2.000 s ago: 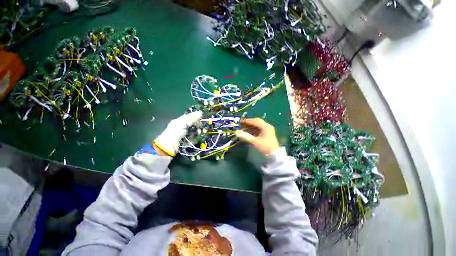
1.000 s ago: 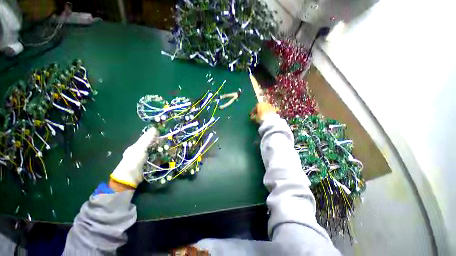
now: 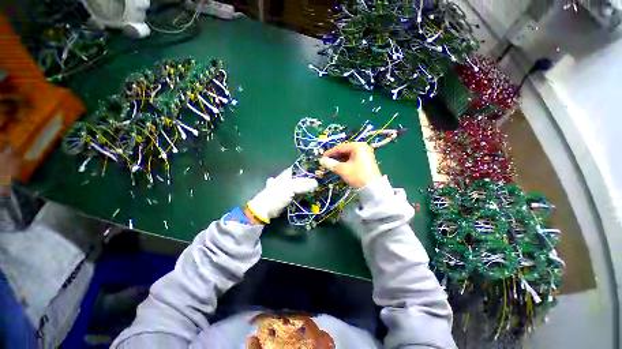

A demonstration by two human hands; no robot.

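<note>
A joined group of green ring circuit boards (image 3: 315, 210) with white and yellow lead wires lies on the green bench in front of me. My left hand (image 3: 281, 193), in a white knit glove with a yellow cuff edge, holds the boards at their left side. My bare right hand (image 3: 351, 164) is over the boards' upper middle, thumb and forefinger pinched together. Whatever is between those fingertips is too small to make out. Side cutters (image 3: 387, 138) with pale handles lie just beyond the boards, partly among the wires.
Board piles lie at left (image 3: 153, 116), at the rear (image 3: 399, 51) and at right (image 3: 494, 235). A red component heap (image 3: 477, 150) is at right rear. An orange fixture (image 3: 37, 109) and part of another person are at far left. Pale scraps dot the bench.
My right hand has come back from the red heap to the boards, fingertips now pinched over them. My left hand stays at the boards' left side. The camera view has shifted.
</note>
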